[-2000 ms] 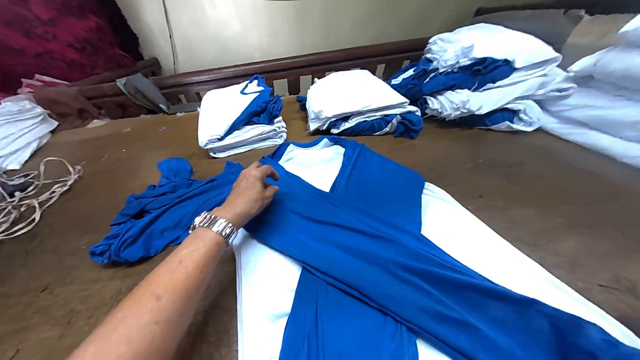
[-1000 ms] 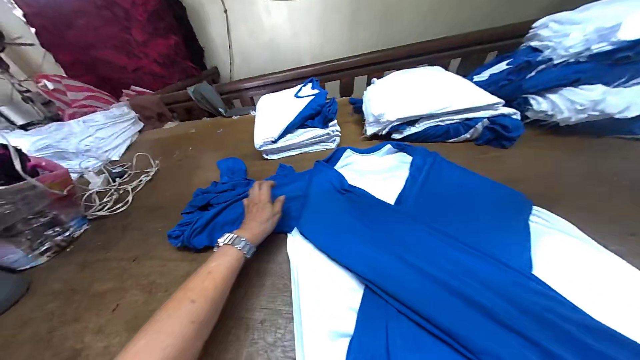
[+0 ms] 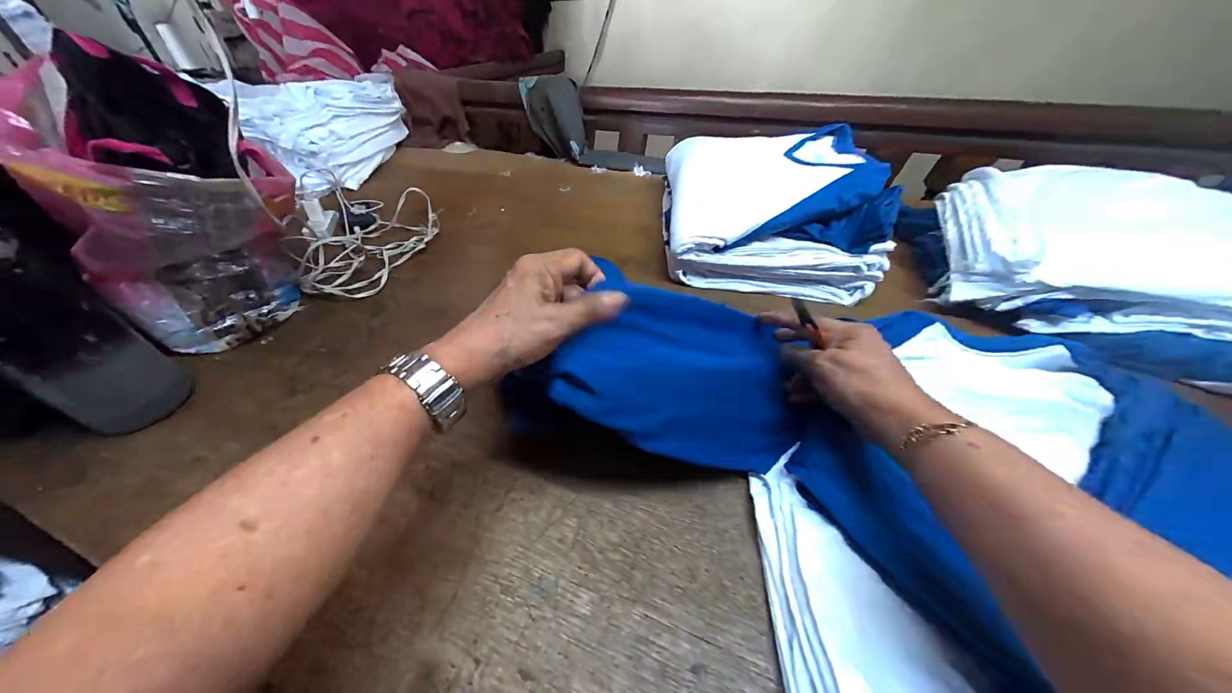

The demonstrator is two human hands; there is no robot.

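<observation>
A blue and white long-sleeved garment (image 3: 1020,385) lies on the wooden table, its body running off to the lower right. My left hand (image 3: 549,308), with a metal watch on the wrist, pinches the far end of its blue sleeve (image 3: 674,375) between thumb and fingers. The sleeve is partly raised, with dark bunched cloth beneath it. My right hand (image 3: 837,366), with a bracelet, grips the sleeve near the garment's shoulder. A small dark, slender tool (image 3: 807,320) with a bit of orange sticks up between the right fingers; its kind cannot be told.
Folded blue and white garments stand in a stack (image 3: 770,212) at the back, with another pile (image 3: 1088,241) farther right. To the left are tangled white cords (image 3: 366,250), a pink and clear plastic bag (image 3: 183,241), white cloths (image 3: 318,120) and a dark rounded object (image 3: 106,375). A wooden rail (image 3: 770,106) runs behind.
My right hand has come into view and holds the sleeve. My left hand, earlier resting on the blue cloth, now lifts the sleeve's end. The view has swung left.
</observation>
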